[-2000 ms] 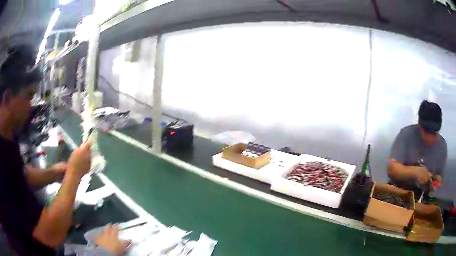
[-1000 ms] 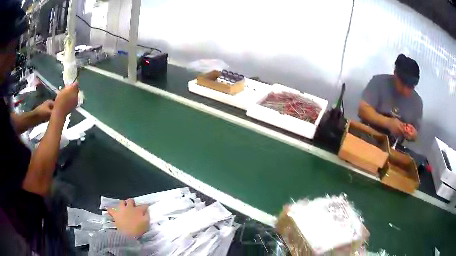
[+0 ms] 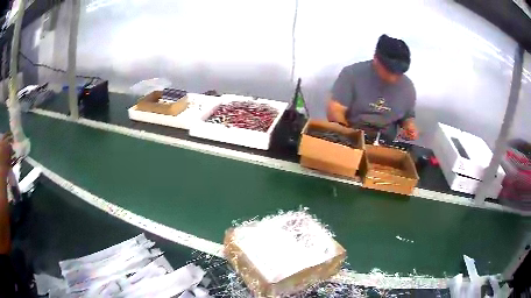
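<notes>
Neither of my hands is in the picture. A tan carton (image 3: 247, 265) with a white top sits at the near edge of the green belt, low and right of the middle. Fine whitish strands (image 3: 218, 278) cling to it and lie tangled around it. A fanned pile of long white strips (image 3: 116, 265) lies on the dark bench at the lower left. More white strips (image 3: 474, 285) stick up at the lower right, cut off by the picture's edge.
The green belt (image 3: 174, 180) crosses behind the carton. Beyond it stand white trays (image 3: 233, 137), one with red-and-silver parts, two open cartons (image 3: 332, 157) and white boxes (image 3: 466, 157). A person (image 3: 378, 96) works opposite; another person's arm (image 3: 4, 192) shows at left.
The view has swung right. The hand that lay on the white strips has left the picture. The near carton now shows closer to the middle, and the left person is mostly out of view.
</notes>
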